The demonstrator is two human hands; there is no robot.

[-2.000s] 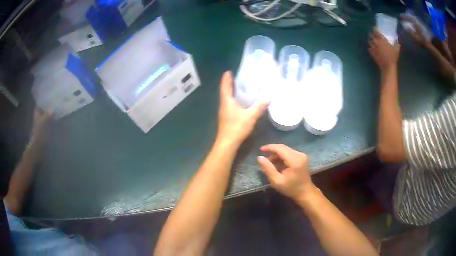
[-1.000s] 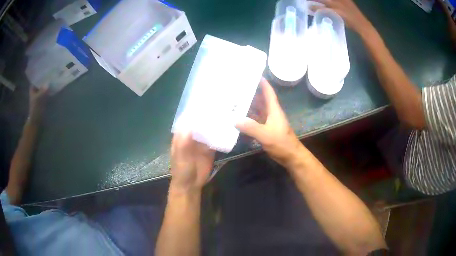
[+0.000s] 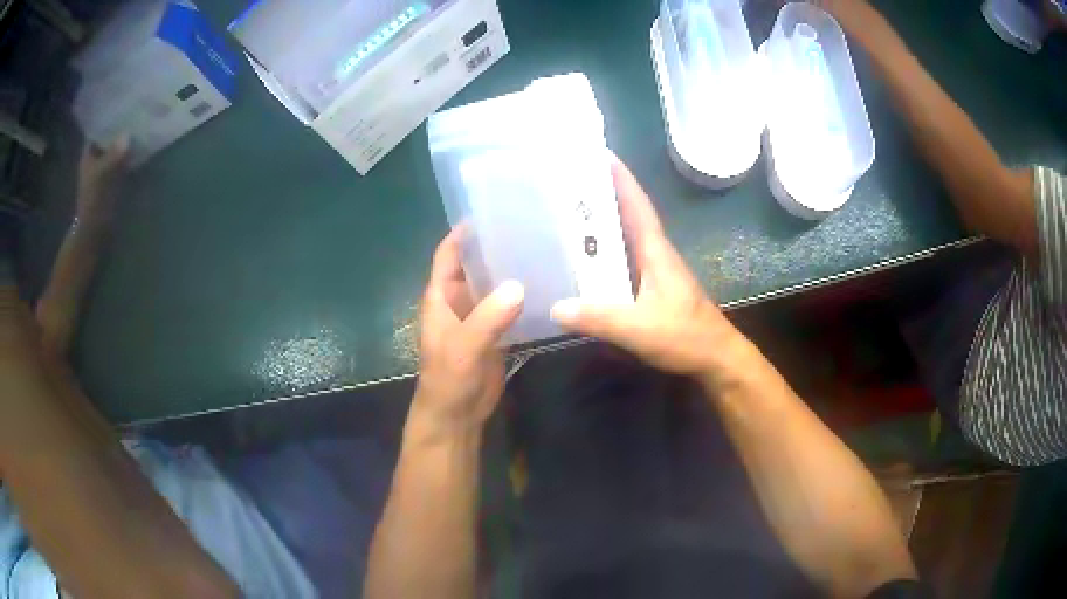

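Note:
A complete unit (image 3: 532, 217), a frosted shell with a white cover, is held above the bench's front edge. The cover is on its right side, with a small dark port and marks. My left hand (image 3: 466, 322) grips the shell's lower left, thumb on the near face. My right hand (image 3: 655, 287) grips the cover side at the lower right. Two more units lie side by side on the bench at the upper right, the left one (image 3: 711, 117) and the right one (image 3: 817, 140), their frosted shells facing up.
An open white retail box (image 3: 410, 88) stands at the upper left. Another box (image 3: 152, 82) is beyond it, with a person's hand (image 3: 108, 158) at it. An arm (image 3: 936, 129) with a striped sleeve reaches in from the right. The dark green bench (image 3: 281, 257) has a curved edge.
The unit at the left of the three has been lifted off the bench and is now upright between both my hands. The bench things have shifted in view. Another arm has entered at lower left.

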